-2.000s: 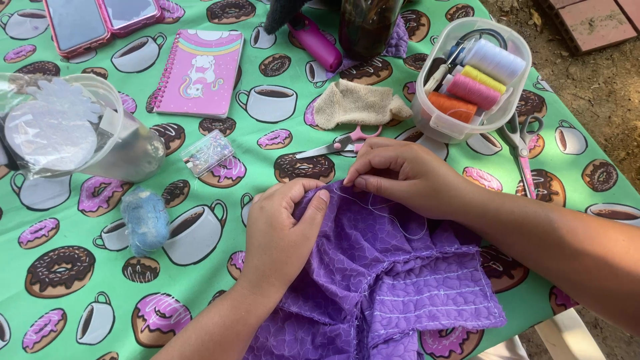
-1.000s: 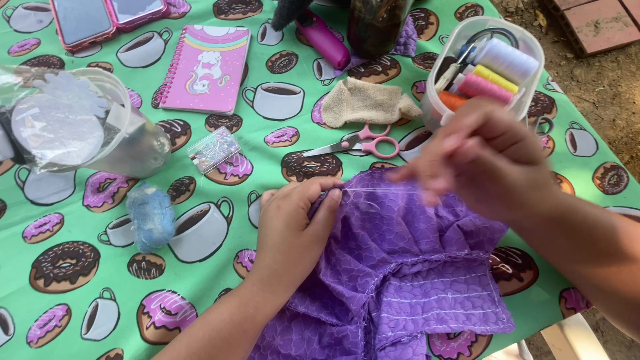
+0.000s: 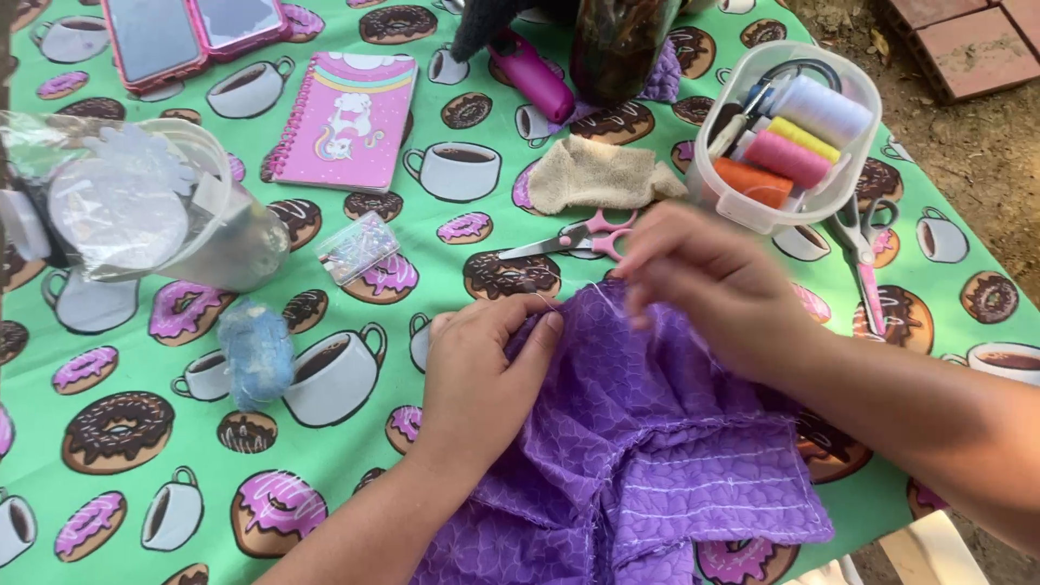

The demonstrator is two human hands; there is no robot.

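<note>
Purple patterned fabric [image 3: 593,382] with white stitch lines lies across the near part of the table. My left hand [image 3: 487,357] pinches its upper edge between thumb and fingers. My right hand [image 3: 699,284] hovers blurred over the fabric's top, fingers bent together; whether a needle is between them cannot be told. A thin white thread [image 3: 597,286] runs near the cloth's upper edge between the hands. Just beyond lie small scissors with pink handles [image 3: 573,237] and a beige cloth piece [image 3: 597,175]. Thread spools [image 3: 792,150] fill a clear plastic box [image 3: 751,218] at the upper right.
Larger scissors [image 3: 861,252] rest right of the box. Leftward are a plastic tub [image 3: 236,236], a blue fuzzy bundle [image 3: 256,353], a small clear packet [image 3: 359,248] and a pink spiral notebook [image 3: 349,122]. Phones [image 3: 154,36], a magenta tube [image 3: 532,77] and a dark jar [image 3: 617,49] stand farther back.
My right hand moved from the fabric's edge out to the right, then came partly back toward it. The left hand has stayed on the edge.
</note>
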